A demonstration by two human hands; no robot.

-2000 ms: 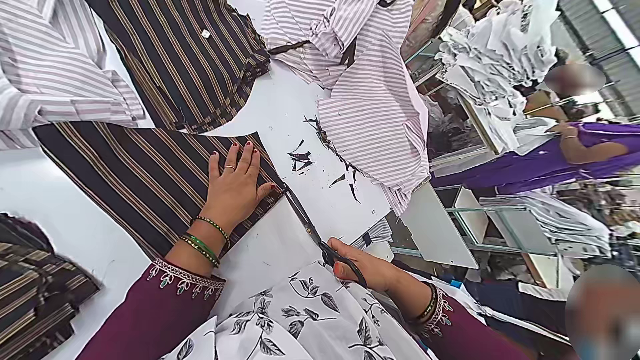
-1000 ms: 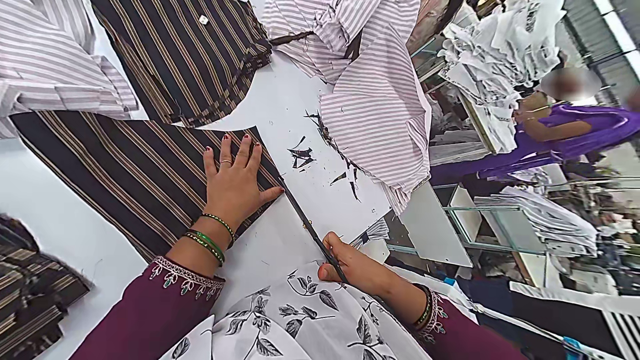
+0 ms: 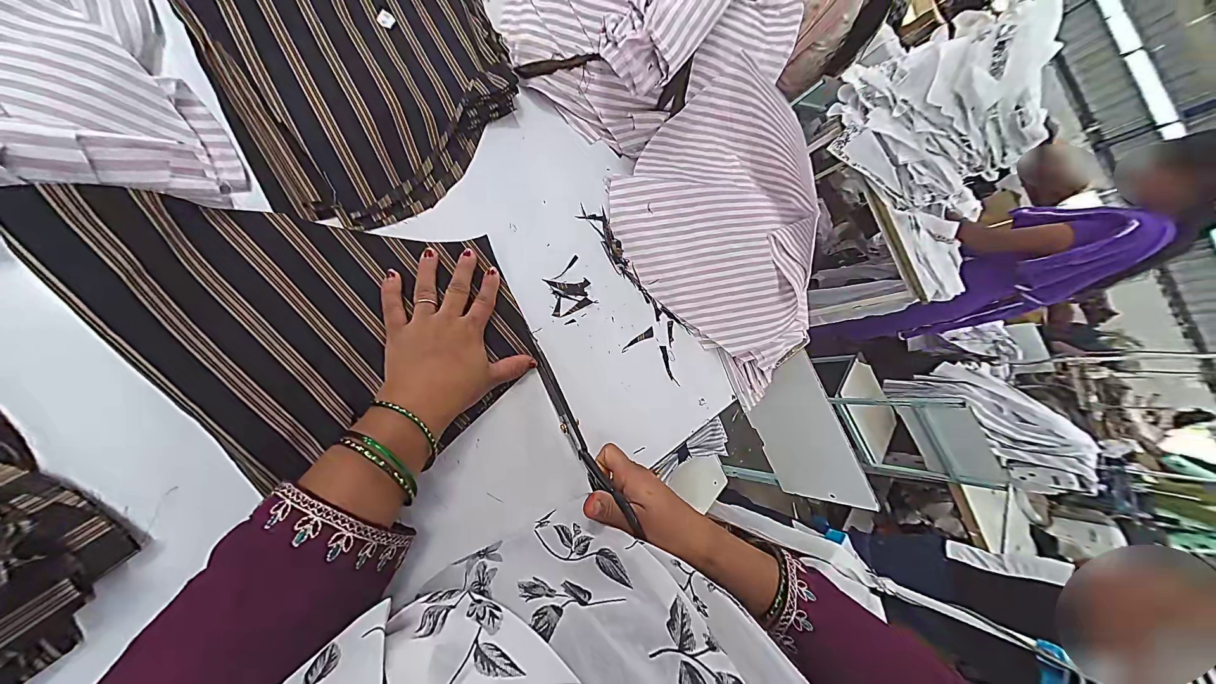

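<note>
My left hand (image 3: 445, 351) lies flat with its fingers spread on a dark striped fabric piece (image 3: 237, 313), near its right edge. Nothing is gripped in it. In my right hand (image 3: 638, 503) I hold fabric scissors (image 3: 568, 418) by the handles. Their blades lie along the fabric's right edge, beside my left thumb, and look nearly closed together. Small dark fabric scraps (image 3: 570, 296) are scattered on the white table (image 3: 532, 190) to the right of the piece.
Stacked dark striped fabric (image 3: 351, 95) lies beyond the piece, with white striped fabric (image 3: 722, 218) to the right. More dark striped fabric (image 3: 47, 551) is at the lower left. White leaf-print cloth (image 3: 532, 617) covers my front. Other people are at the right, one in purple (image 3: 1045, 256).
The scissors' blades, apart two seconds ago, have come together. My left hand stays on the fabric, its fingers spread wider than two seconds ago. The person in purple has moved.
</note>
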